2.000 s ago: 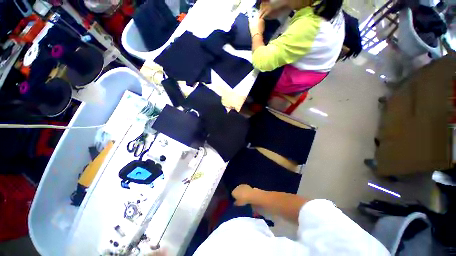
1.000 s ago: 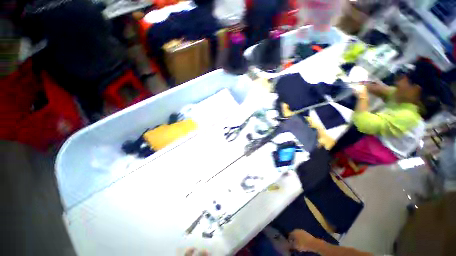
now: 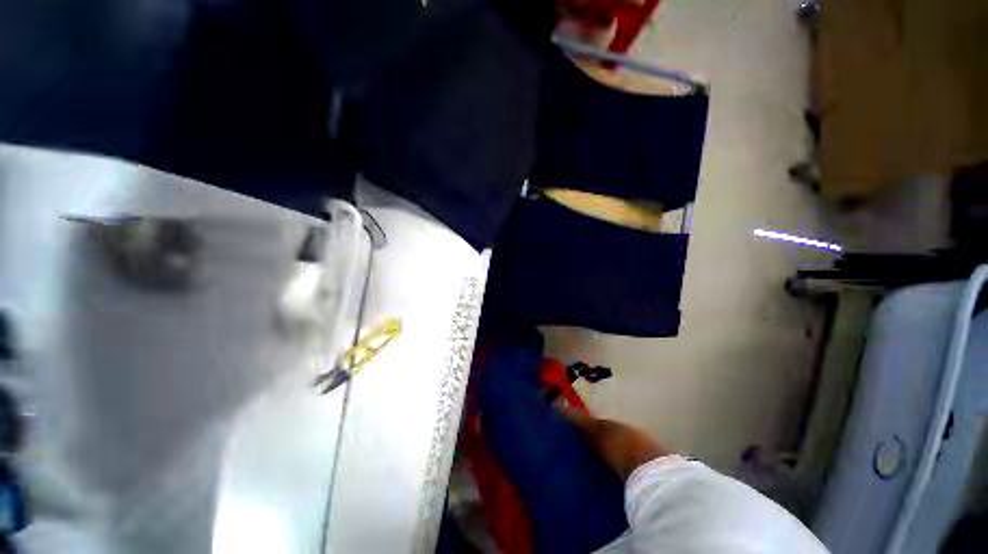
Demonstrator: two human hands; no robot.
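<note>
Dark fabric panels (image 3: 433, 119) lie over the top of the white table (image 3: 406, 400). More dark panels (image 3: 596, 271) hang over a metal bar frame to its right. The blurred white sewing machine head (image 3: 152, 368) fills the left. Yellow-handled thread snips (image 3: 374, 344) lie beside it, blades towards the lower left. My right forearm (image 3: 623, 444) reaches in from the lower right in a white sleeve. Its hand end is mostly hidden at dark blue cloth (image 3: 531, 433), so what the fingers do cannot be told. My left hand is not in view.
A printed ruler (image 3: 455, 368) runs along the table's front edge. Red parts (image 3: 498, 498) show below the frame, and a red piece (image 3: 618, 22) at the top. A brown board or box (image 3: 899, 97) stands upper right, a pale tub (image 3: 888, 433) lower right.
The view has swung and come much closer to the table and the frame. The neighbouring person and pale-blue trough have left the picture. My right fist, visible before beside the hanging panels, is now mostly hidden.
</note>
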